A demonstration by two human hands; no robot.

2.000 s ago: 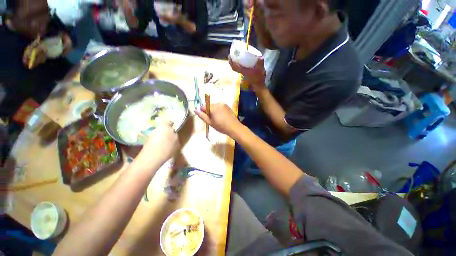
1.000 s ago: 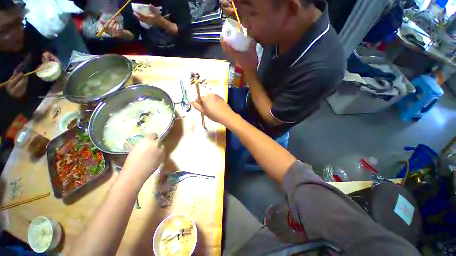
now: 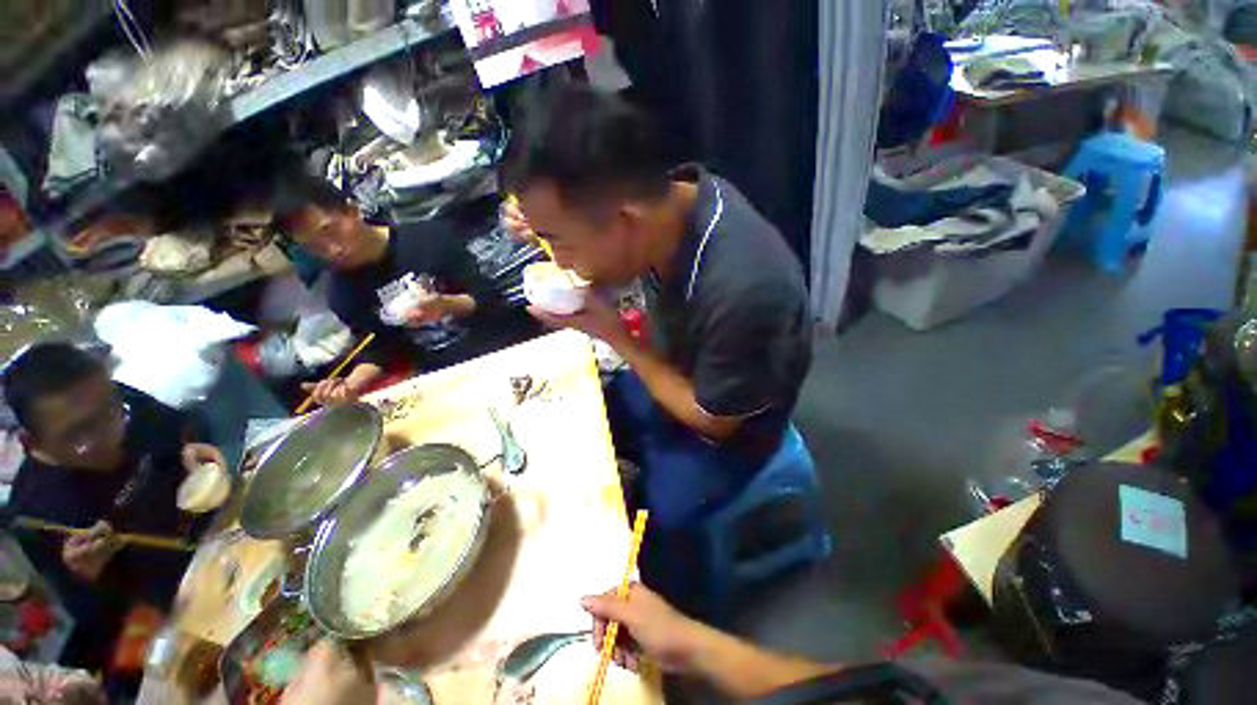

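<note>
My right hand point(image 3: 645, 623), at the table's near right edge, holds a pair of yellow-orange chopsticks point(image 3: 618, 606) upright and slanted. My left hand point(image 3: 331, 678), cut off by the bottom edge, holds a pale green spoon point(image 3: 277, 667) over the stir-fry tray point(image 3: 246, 658); its fingers are blurred. The large metal pot point(image 3: 400, 544) of milky soup stands just beyond it. A second metal pot point(image 3: 314, 471) with greenish broth stands behind. A grey-green spoon point(image 3: 542, 653) lies on the table between my hands, and another point(image 3: 512, 449) lies beyond the pot.
Three people sit around the table point(image 3: 565, 517), holding bowls and chopsticks. Food scraps point(image 3: 528, 388) lie at the far side. A blue stool point(image 3: 769, 517) is under the nearest person. A dark lidded container point(image 3: 1123, 565) stands at right, with a cloth-filled bin point(image 3: 951, 255) behind.
The view has tilted up, and my bowl has left the picture. My left hand with the spoon has moved from the milky soup to the tray. My right hand has drawn nearer along the table edge.
</note>
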